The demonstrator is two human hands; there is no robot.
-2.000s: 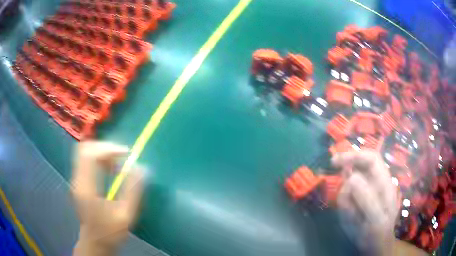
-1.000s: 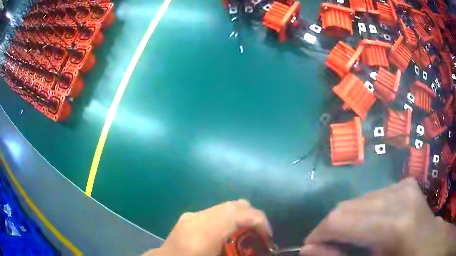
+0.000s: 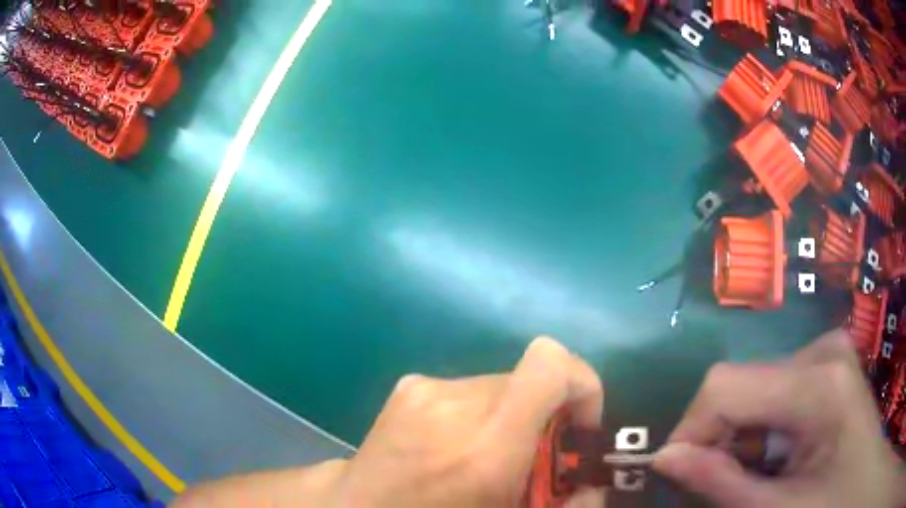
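My left hand (image 3: 477, 427), at the bottom centre, grips an orange connector (image 3: 548, 466) partly hidden by its fingers. Two white square terminals (image 3: 632, 439) stick out of the connector's right side. My right hand (image 3: 785, 437), at the bottom right, holds a slim silver tool (image 3: 628, 458) between thumb and fingers. The tool's tip points left, between the two terminals, near the connector's dark part. Whether it touches cannot be told.
A jumbled heap of orange connectors (image 3: 750, 260) with black wires lies on the green table (image 3: 427, 179) at the right. Orderly rows of orange connectors (image 3: 119, 127) stand at the upper left, beyond a yellow tape line (image 3: 230, 164). Blue bins (image 3: 50, 437) are at the lower left.
Two seconds ago my left hand was empty and my right was at the heap. Since one second ago the held connector has turned, its terminals now showing toward my right hand. The view has shifted.
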